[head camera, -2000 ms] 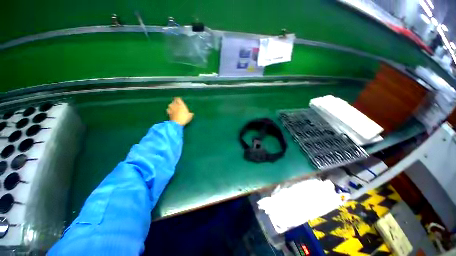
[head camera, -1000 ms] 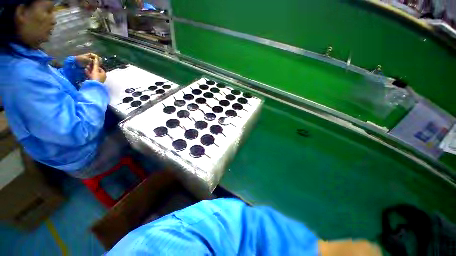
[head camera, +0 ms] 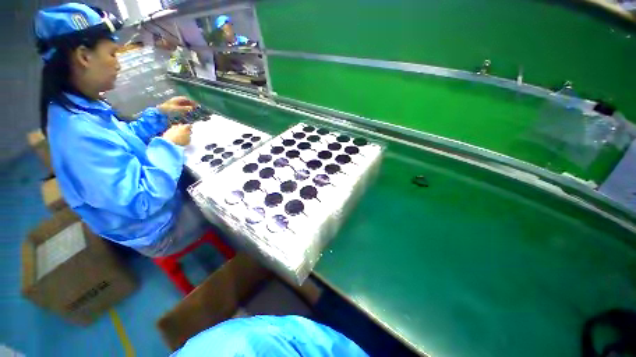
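Neither of my hands is in view; only my blue sleeve (head camera: pixel 268 338) shows at the bottom edge, and I cannot tell which arm it is. A thick white foam tray stack (head camera: pixel 233 226) stands on the green bench in front of me. Rows of round black discs (head camera: pixel 294 207) with thin tails lie on its top. Some discs near the front left look shiny and pale. A second white foam tray (head camera: pixel 222 130) with fewer discs lies beyond it, to the left.
A person in blue workwear (head camera: pixel 115 167) sits left on a red stool (head camera: pixel 183 268), hands over the farther tray. Cartons (head camera: pixel 84 268) stand on the blue floor. A small dark item (head camera: pixel 420 181) lies on the green bench (head camera: pixel 453 258). A black strap (head camera: pixel 610 335) shows at lower right.
The view has swung left, from the strap and press side to the foam trays and the seated person. My bare hand, seen earlier over the bench, is out of the picture.
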